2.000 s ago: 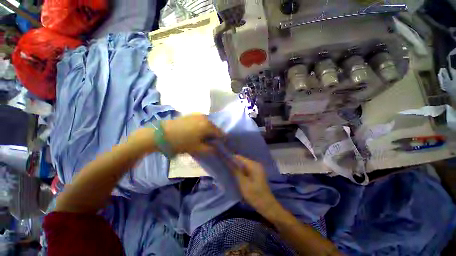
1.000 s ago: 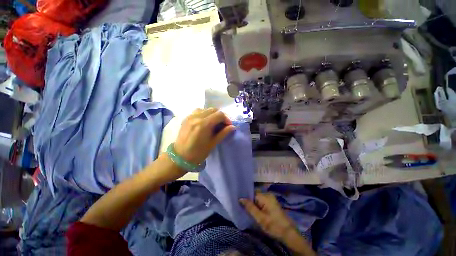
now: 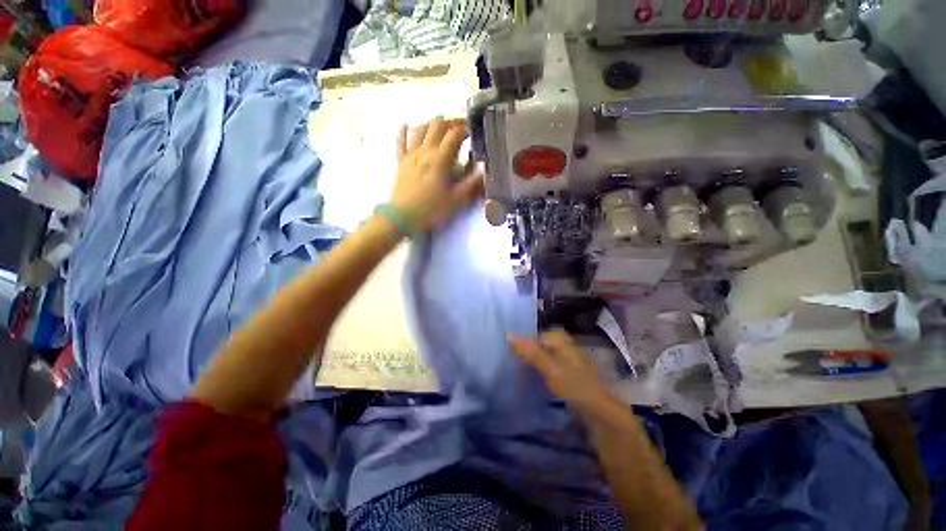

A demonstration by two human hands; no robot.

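A light blue cloth piece [image 3: 472, 301] runs from the lap up over the table edge to the needle area [image 3: 519, 244] of the overlock machine [image 3: 539, 124]. My left hand [image 3: 434, 176] lies at the cloth's far end, left of the machine head, fingers spread; its fingertips are partly lost in glare. My right hand [image 3: 560, 365] is at the cloth's near right edge by the table's front edge, its fingers on the cloth. Whether it grips the cloth is hard to see.
A rumpled light blue sewn pile [image 3: 197, 228] lies on the left of the table. Red plastic bags [image 3: 78, 99] are upper left. White strips [image 3: 695, 363] and slim red and blue tools [image 3: 840, 361] lie on the right. Darker blue cloth [image 3: 799, 467] hangs below the table edge.
My left hand has moved away from me along the machine's left side, and its fingers have spread. The cloth now extends farther up the table. My right hand has moved up to the table's edge.
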